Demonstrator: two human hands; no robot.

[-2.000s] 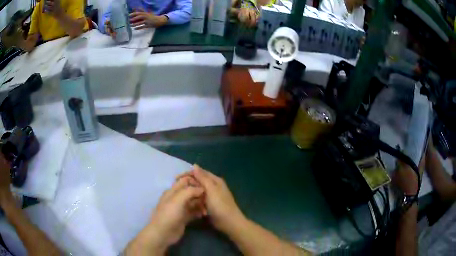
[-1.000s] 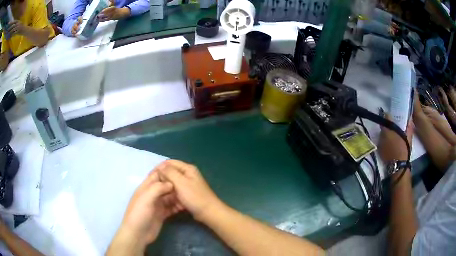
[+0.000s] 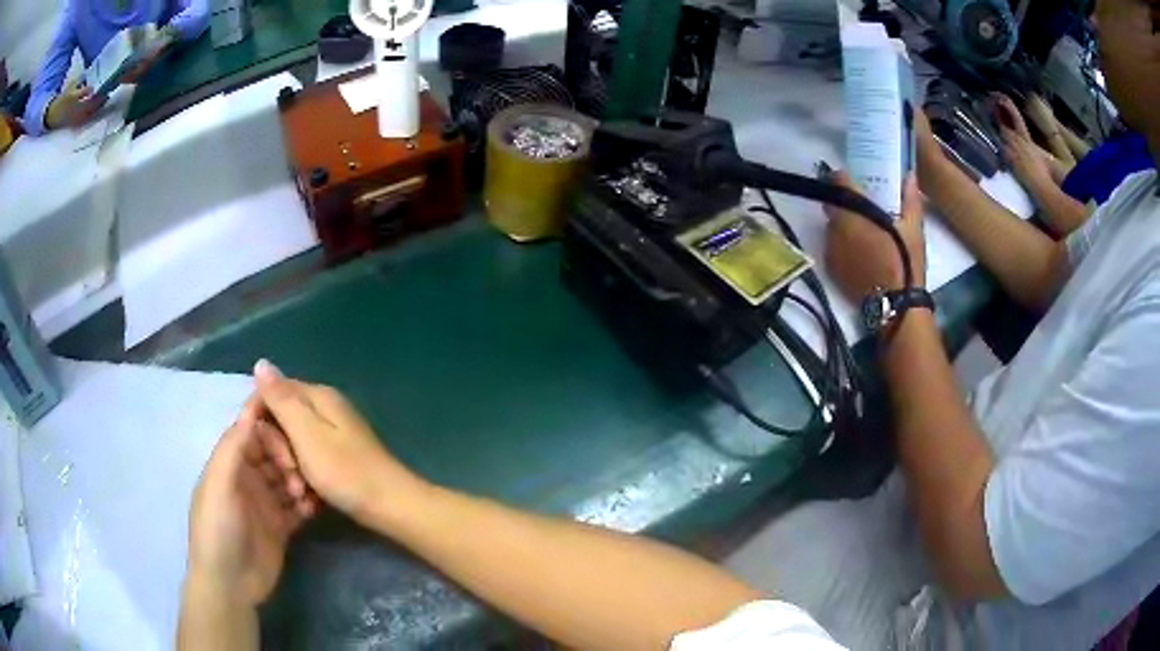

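Note:
My left hand point(image 3: 242, 509) and my right hand point(image 3: 318, 439) are pressed together at the lower left, over the edge of a white sheet point(image 3: 127, 471) on the green bench top point(image 3: 433, 343). Their fingers are closed against each other, and no object shows in them. The inner fingers are partly hidden. A pale blue-grey retail box point(image 3: 26, 363) stands on the sheet at the left edge, cut off by the picture's rim.
A wooden box point(image 3: 382, 185) bears a white fan point(image 3: 398, 89). Right of it are a yellow tub point(image 3: 528, 191) with silvery contents and a black soldering station point(image 3: 662, 280) with cables. A person at right holds another retail box point(image 3: 874, 121). A green post stands behind.
The view has turned to the right, so the bench things and the retail box sit further left. More of the person at right shows. My hands have stayed together.

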